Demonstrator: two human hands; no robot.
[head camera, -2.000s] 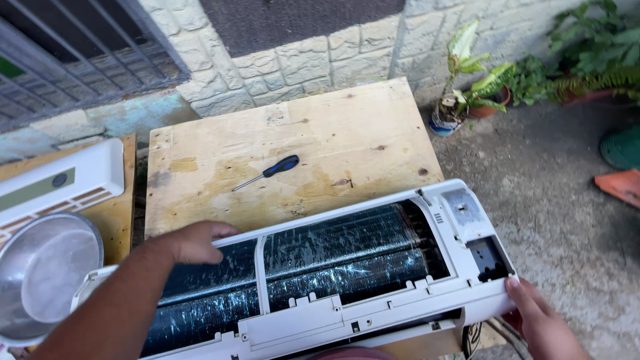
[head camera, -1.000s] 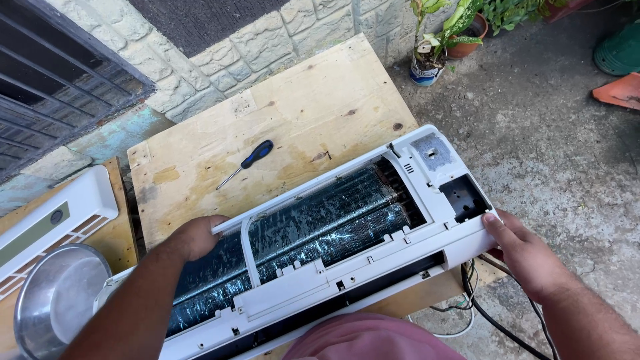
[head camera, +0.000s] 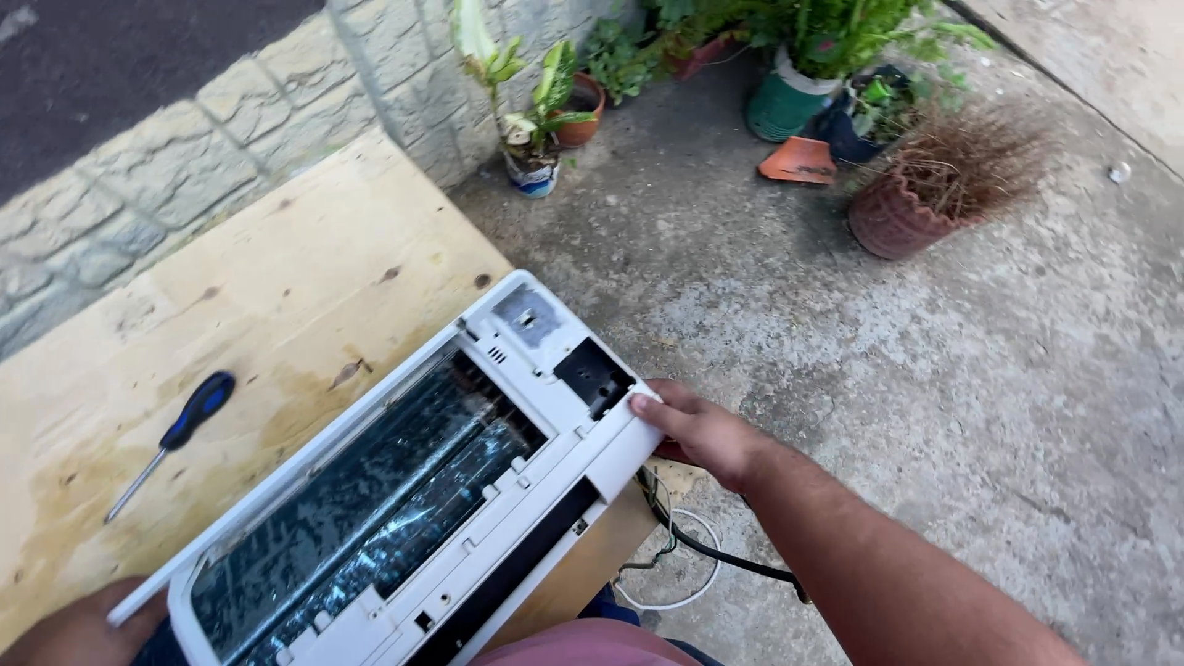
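Observation:
The indoor unit of a split air conditioner (head camera: 546, 467), its white plastic casing fitted around a dark finned coil (head camera: 370, 518), lies slantwise on a plywood table (head camera: 305, 231). My right hand (head camera: 703, 430) grips the unit's right end corner, thumb on top and fingers beneath. At the lower left edge my left hand (head camera: 92, 624) holds the long rear edge of the casing; part of it is out of view. A screwdriver with a black and blue handle (head camera: 199, 412) rests on the plywood behind the unit.
Black and white cables (head camera: 717, 550) hang beside the table under the unit's right end. A stone-block wall (head camera: 176, 176) runs behind the table. Potted plants (head camera: 532, 166), a brown ribbed pot (head camera: 893, 217) and an orange pot shard (head camera: 797, 160) stand or lie on the concrete floor.
The unit has turned on the table, its right end now nearer me, with both hands still on it. The view has swung right; the metal bowl and white panel are out of sight.

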